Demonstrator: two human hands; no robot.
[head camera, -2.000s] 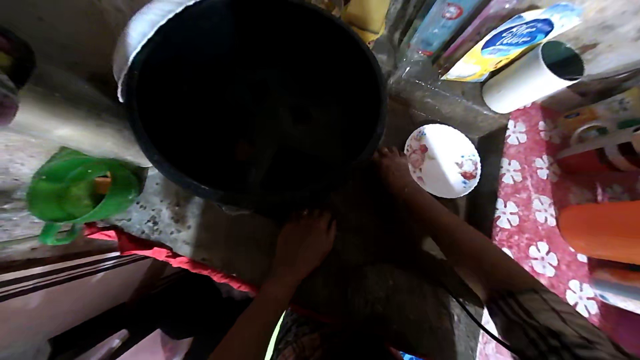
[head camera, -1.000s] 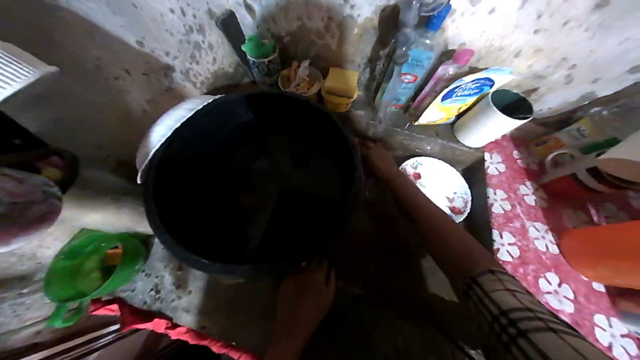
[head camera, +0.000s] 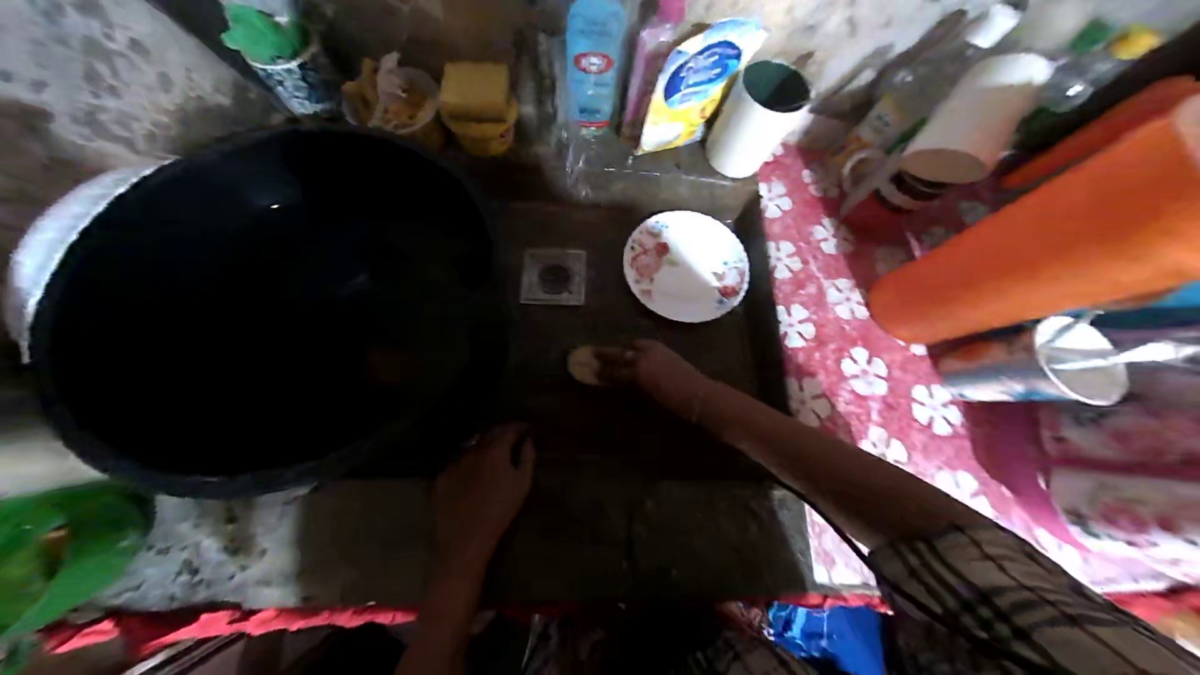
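Observation:
A large black tub (head camera: 272, 300) takes up the left side of the head view, its inside too dark to make out. My left hand (head camera: 487, 478) rests at the tub's lower right edge; its fingertips are in shadow. Over the dark sink basin (head camera: 656, 431), my right hand (head camera: 647, 367) grips a small pale rounded piece (head camera: 586, 366), which I cannot identify. Just above that hand lies a white floral plate (head camera: 686, 266) in the basin. A square metal drain cover (head camera: 553, 277) sits between the tub and the plate.
Behind the basin stand a yellow sponge (head camera: 475, 92) in a tub, a blue bottle (head camera: 593, 66), a yellow pouch (head camera: 701, 84) and a white cup (head camera: 757, 117). An orange container (head camera: 1041, 225) stands on the red floral cloth (head camera: 862, 375) at right. A green jug (head camera: 70, 544) is lower left.
My right hand has left the tub's right rim and is now over the basin with a small pale piece in it. The tub sits further left of the plate, and the drain cover shows between them.

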